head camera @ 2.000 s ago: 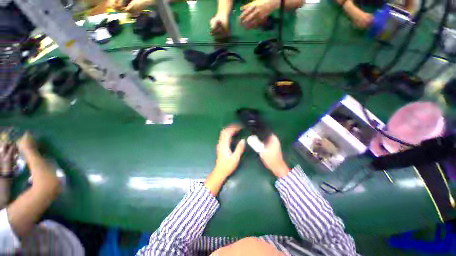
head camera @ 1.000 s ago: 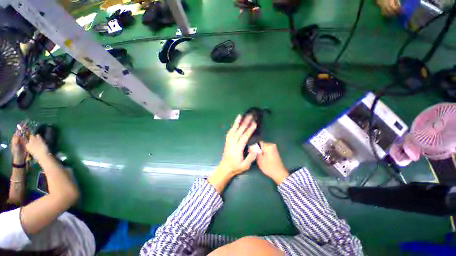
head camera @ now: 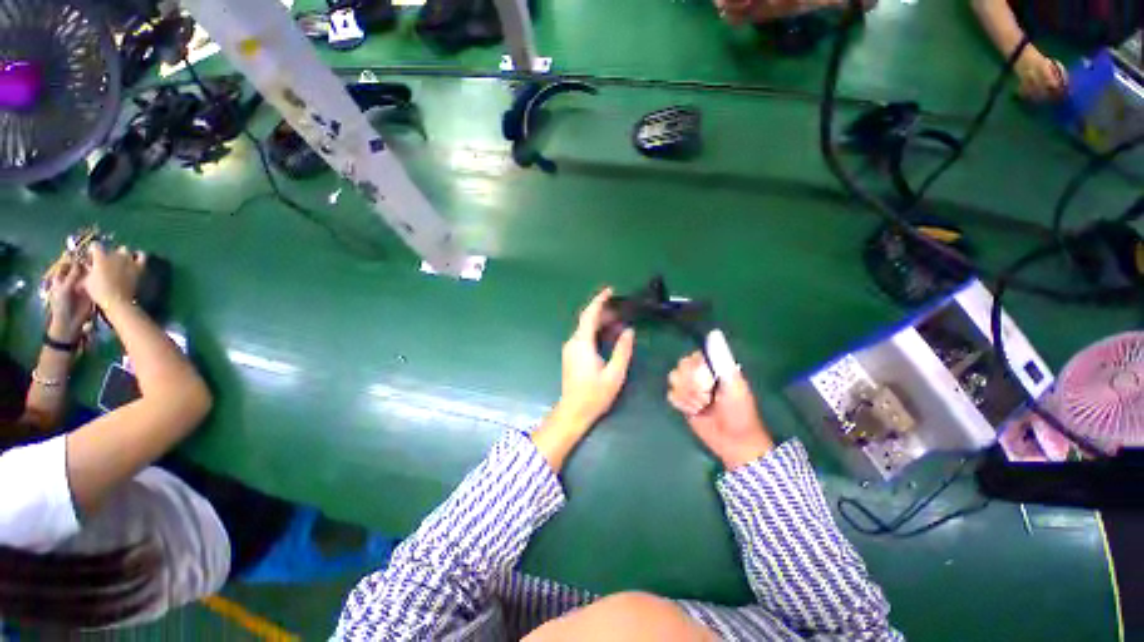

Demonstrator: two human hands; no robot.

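A small black part (head camera: 655, 306) with a thin curved arm is above the green bench (head camera: 439, 339) in front of me. My left hand (head camera: 592, 374) holds it from the left, thumb and fingers around its near-left end. Its detail is blurred. My right hand (head camera: 719, 395) is just right of it, fingers curled, with white coverings on some digits. The part's thin arm reaches toward the white-covered tip; whether the right hand grips it or anything small cannot be told.
A white screw feeder (head camera: 922, 433) stands at right, with a pink fan (head camera: 1106, 391) and black screwdriver (head camera: 1060, 482) beyond. Loose cables hang at upper right. A slanted white upright (head camera: 339, 138) stands at left. A co-worker's arm (head camera: 157, 364) is at far left. Black parts lie along the far side.
My left hand no longer covers the black part, which now shows more. My right hand has moved right, away from the left. The view has shifted, so bench items appear displaced.
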